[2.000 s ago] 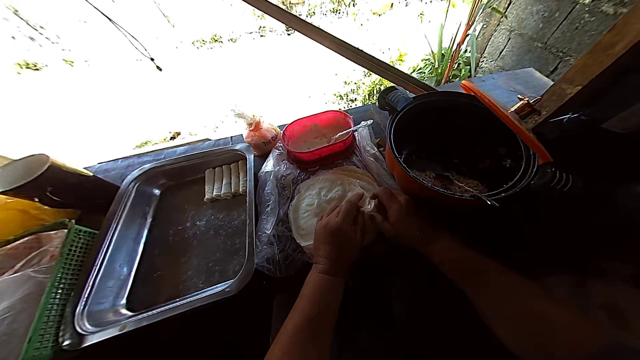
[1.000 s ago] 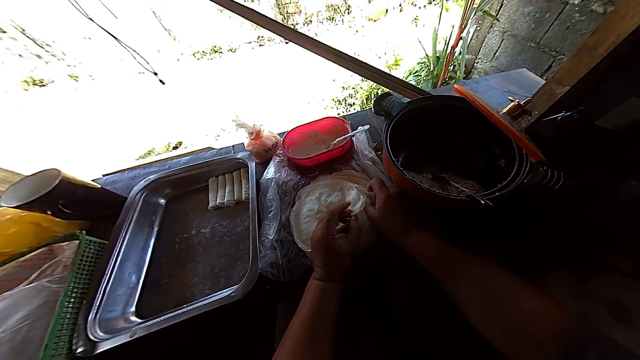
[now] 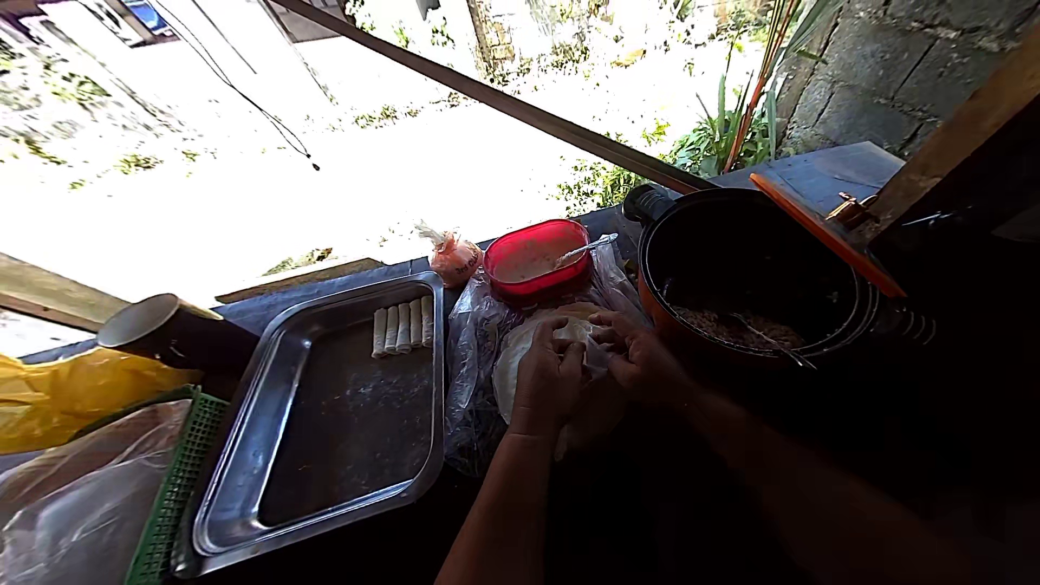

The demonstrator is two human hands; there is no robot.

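My left hand [image 3: 554, 375] and my right hand [image 3: 638, 353] meet over a stack of round, thin wrappers [image 3: 513, 357] on clear plastic. Between their fingers is the edge of a pale, thin wrapper [image 3: 597, 355], held by both. Several white rolls [image 3: 403, 327] lie side by side in the upper right corner of a metal tray [image 3: 439, 390], left of the stack. Behind the stack stands a red plastic container [image 3: 538, 280] with a pale mixture and a spoon [image 3: 587, 250]. A deep pot [image 3: 650, 280] at the right holds ground filling [image 3: 735, 327] and a utensil.
A tied plastic bag [image 3: 455, 260] with orange contents stands behind the tray. At the left are a dark cylindrical container [image 3: 175, 333], a yellow plastic bag [image 3: 89, 390] and a green plastic basket [image 3: 175, 487]. An orange-rimmed lid [image 3: 829, 236] leans behind the pot, near a wooden post.
Both hands remain over the wrapper stack, and their fingers have shifted around the pale wrapper. The rolls, tray, red container and pot keep their places.
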